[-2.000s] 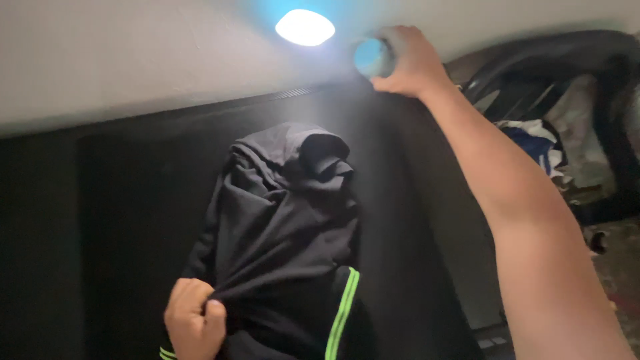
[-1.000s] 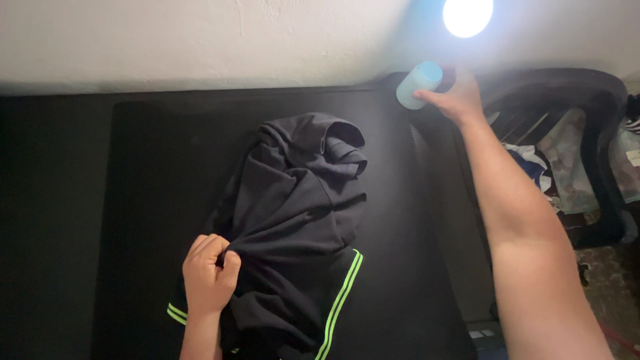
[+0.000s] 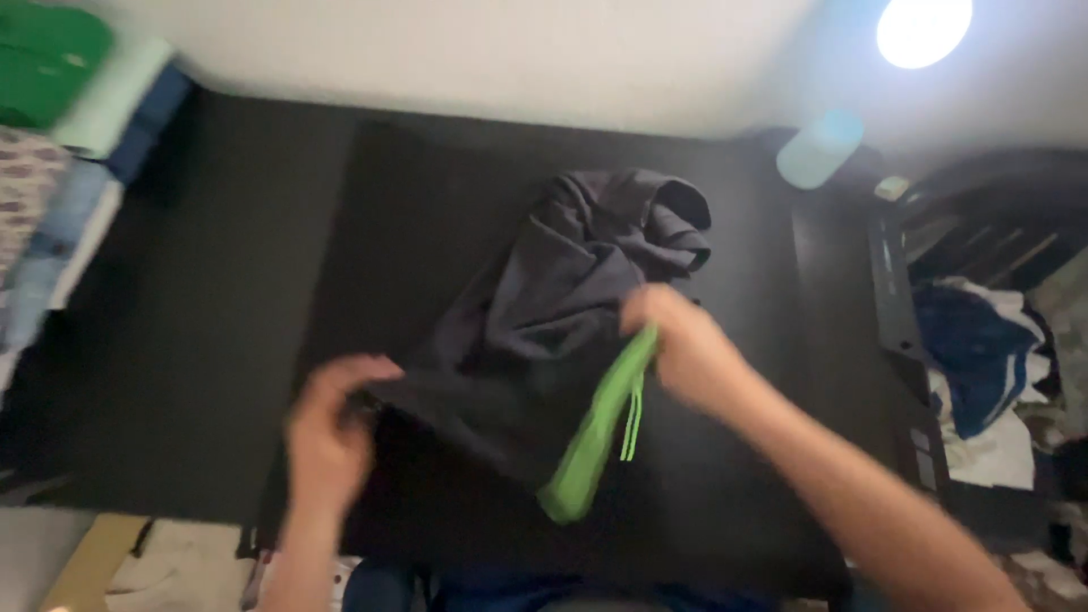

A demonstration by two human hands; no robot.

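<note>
A black garment (image 3: pixel 552 306) with bright green striped trim (image 3: pixel 599 425) lies bunched on a black surface. My left hand (image 3: pixel 331 425) grips its lower left edge and draws the cloth out to the side. At the upper end of the green trim, my right hand (image 3: pixel 671 340) is shut on the garment; both hands are blurred by motion. Beyond them, near the wall, a light blue cylindrical container (image 3: pixel 820 149) stands at the back right of the surface.
Folded clothes are stacked at the left, with a green piece (image 3: pixel 51 64) on top. A bright lamp (image 3: pixel 924 30) glows at upper right. Right of the surface are a black chair (image 3: pixel 1003 183) and a blue and white cloth (image 3: pixel 977 357).
My right hand has let go of the light blue container and come down to the garment. The garment's lower part is now spread and lifted between both hands. The view has shifted left.
</note>
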